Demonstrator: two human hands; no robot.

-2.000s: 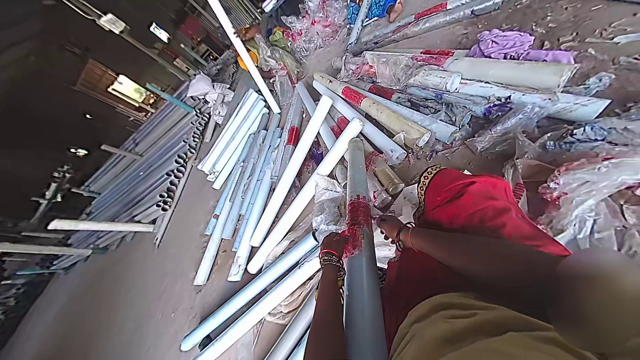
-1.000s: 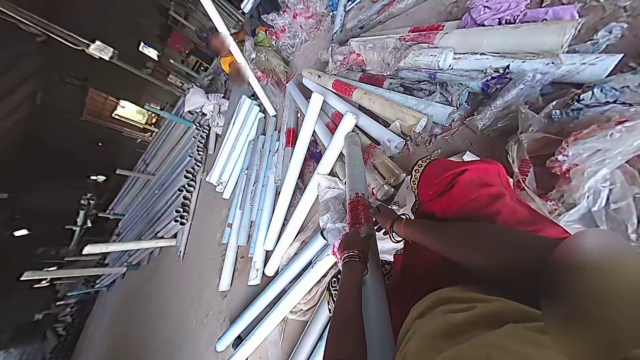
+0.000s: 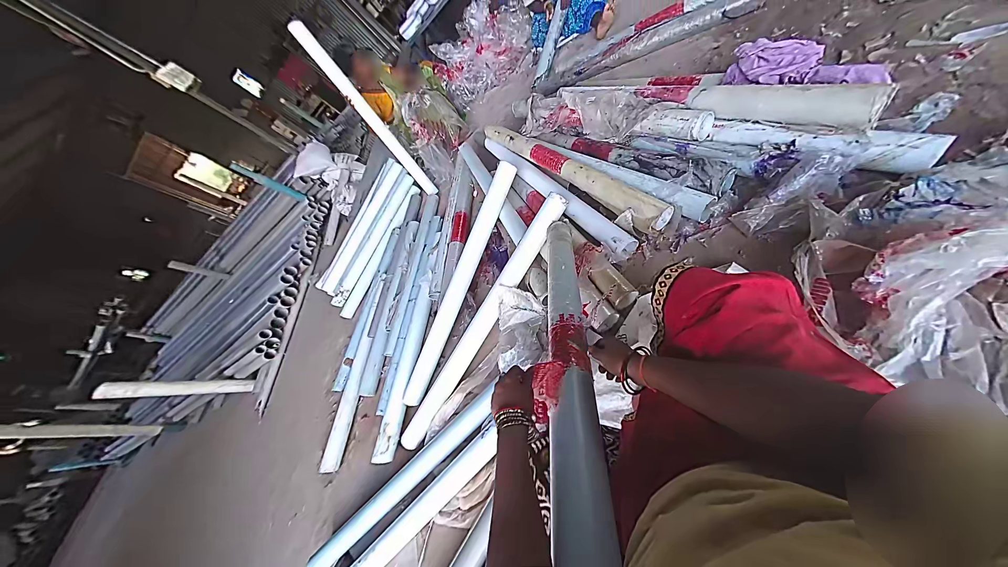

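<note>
A long grey pipe [image 3: 579, 441] lies lengthwise in front of my body, its near part running out of view at the bottom. Clear film with red print [image 3: 568, 342] is wrapped around its middle. My left hand [image 3: 513, 390] is on the pipe's left side, fingers curled on a red-printed flap of film [image 3: 546, 386] that reaches out from the pipe. On the other side, my right hand [image 3: 610, 356] has its fingertips close to the film, with a small pale object [image 3: 592, 337] between them; its kind is unclear. Crumpled clear plastic [image 3: 521, 319] lies beside the pipe.
White pipes [image 3: 465, 283] and bluish pipes [image 3: 394, 315] lie in a loose pile on the left. More film-wrapped pipes [image 3: 787, 106] and loose plastic [image 3: 945, 307] lie at the right. Grey pipes [image 3: 228, 291] are stacked at the far left. Other people [image 3: 378, 87] are at the back.
Compared with one second ago, my left hand is farther out from the pipe's side, and the red-printed film shows spread between hand and pipe. My right hand stays at the pipe's right side.
</note>
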